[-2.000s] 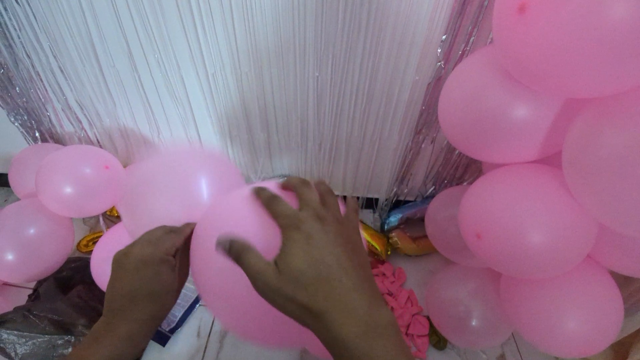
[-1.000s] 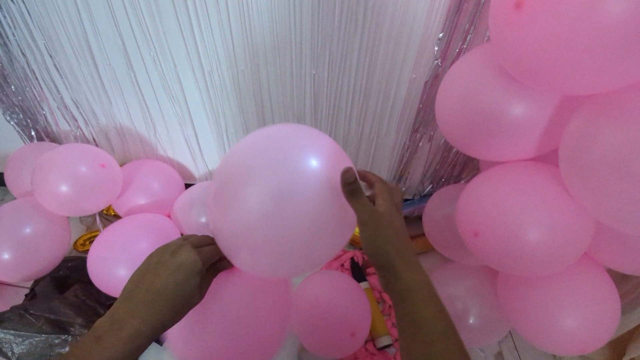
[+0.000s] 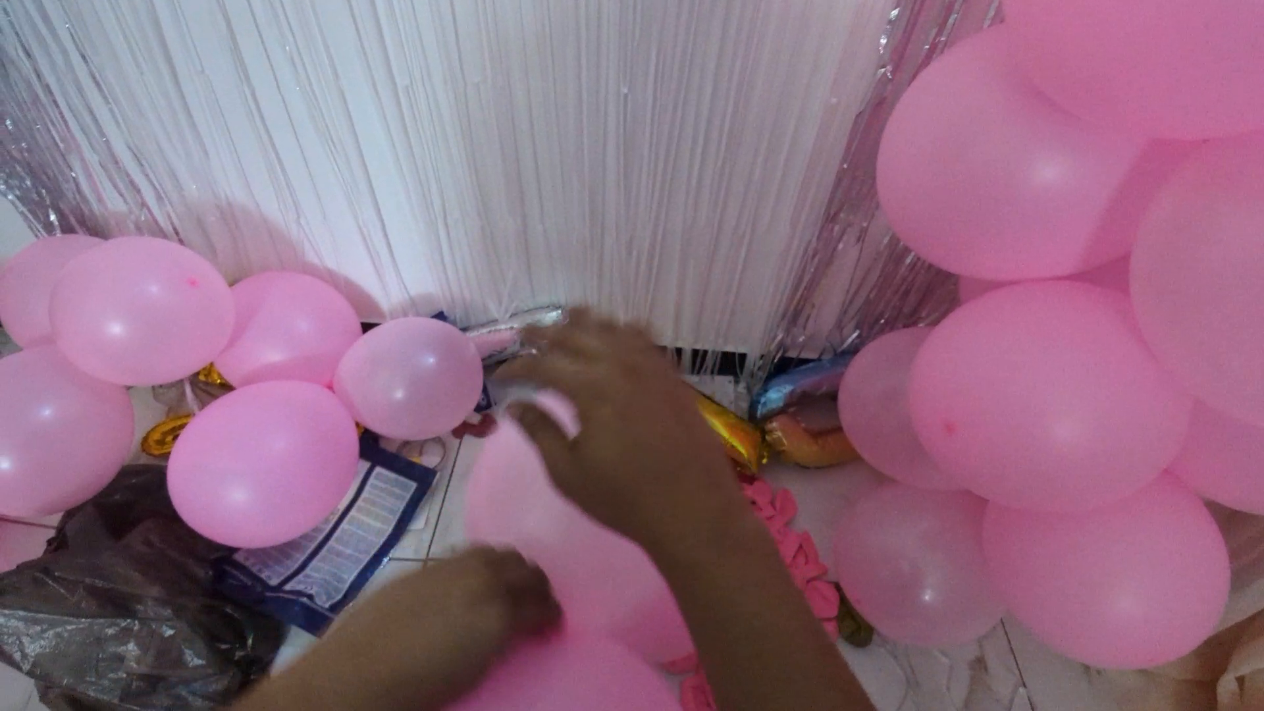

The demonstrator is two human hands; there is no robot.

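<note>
My right hand, blurred, is raised over a pale pink balloon at the lower middle, its fingers spread. A thin whitish strand shows by the thumb; whether the fingers grip it I cannot tell. My left hand is lower and to the left, beside that balloon, its fingers curled and blurred; what it holds is hidden. A deeper pink balloon shows under both at the bottom edge. A smaller pink balloon rests to the left of my right hand.
Pink balloons cluster at left, above a dark plastic bag and a blue printed packet. A taller balloon cluster stands at right. Behind hangs a tinsel curtain. Gold foil and pink deflated balloons lie on the tiled floor.
The large pale balloon that was between my hands now shows lower, under my right hand. My right hand has moved left, and my left hand has moved lower. The blue packet has come into view.
</note>
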